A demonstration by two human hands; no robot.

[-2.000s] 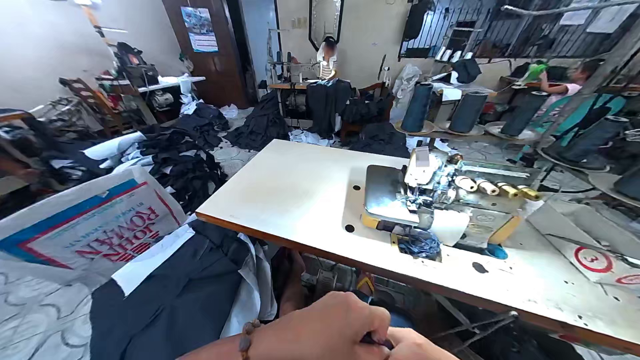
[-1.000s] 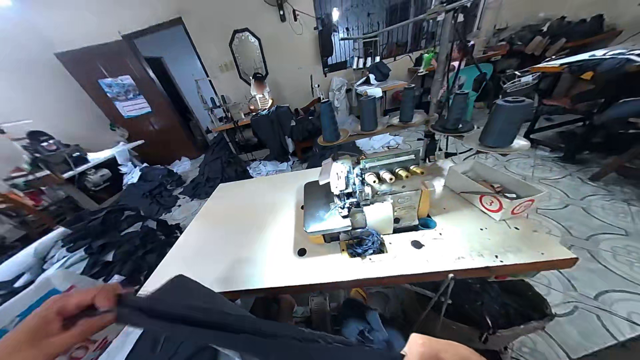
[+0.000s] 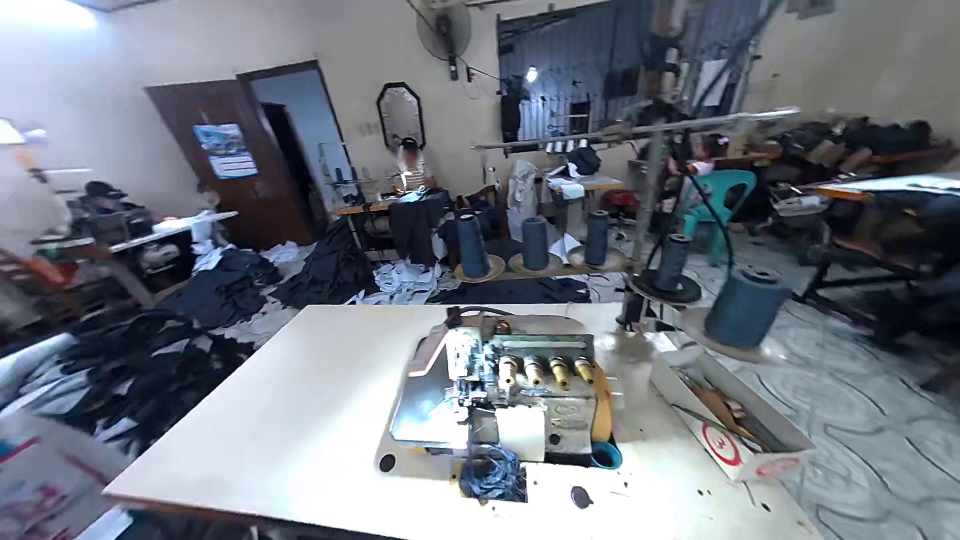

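Neither of my hands shows in the head view. An overlock sewing machine (image 3: 517, 397) stands on a pale tabletop (image 3: 285, 412), with a row of several brass tension knobs on its front. A bundle of dark thread waste (image 3: 491, 474) lies at the machine's near edge. At its right is a small teal cup (image 3: 606, 454). A white cardboard box (image 3: 735, 420) holding tools lies near the table's right edge. Behind the table, large cones of dark thread (image 3: 748, 307) stand on round holders around a metal thread stand (image 3: 651, 187).
Heaps of dark cloth (image 3: 150, 360) cover the floor at the left, beside a printed sack (image 3: 52, 480). A person (image 3: 412, 176) sits at another work table at the back. A teal plastic chair (image 3: 716, 202) stands at the back right, with another person partly hidden near it.
Both hands, and the dark cloth that they held one second ago, are out of sight now. The view has turned upward.
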